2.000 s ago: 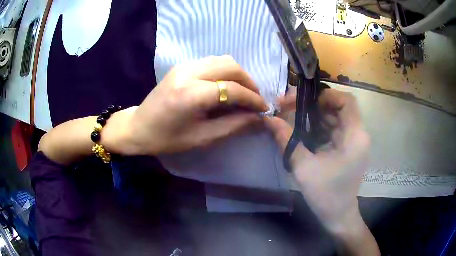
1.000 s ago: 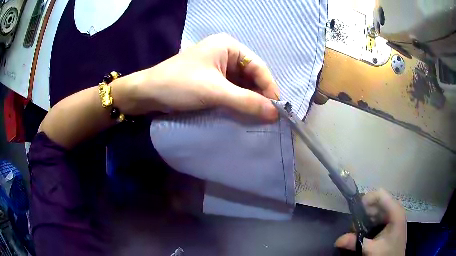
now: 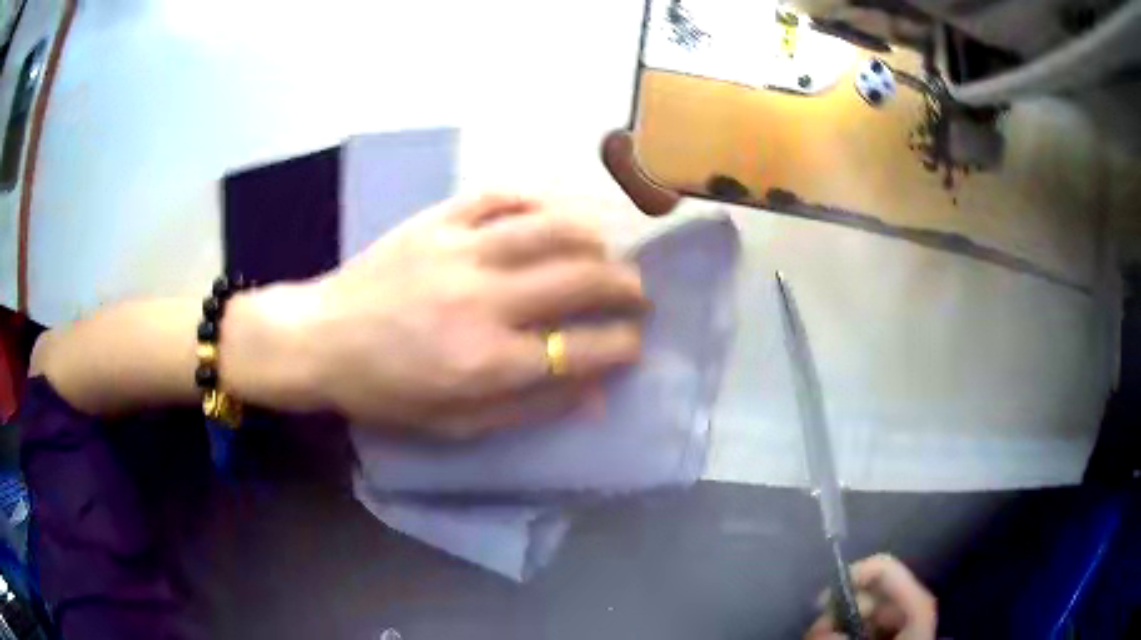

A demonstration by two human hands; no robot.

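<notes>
The pale garment piece [image 3: 538, 463] lies bunched at the table's front edge, partly hanging over the dark lap. A dark purple panel [image 3: 285, 215] shows beside a pale part behind my wrist. My left hand [image 3: 476, 325] lies over the pale piece, blurred; its fingertips are curled into the cloth and partly hidden. My right hand [image 3: 886, 603] is low at the bottom edge, cut off by it, and holds the fabric scissors [image 3: 813, 425] by the handles. The blades look closed and point up over the table, apart from the cloth.
The white table [image 3: 926, 375] spreads around the work. The tan machine bed cover [image 3: 801, 150] with a rounded brown corner is at the upper right, under the machine head [image 3: 1039, 63]. Something blue shows at the lower right.
The cloth has been pulled down and left, off the bed cover's edge, and is now folded together under my left hand. The scissors have moved away from the cloth and stand more upright.
</notes>
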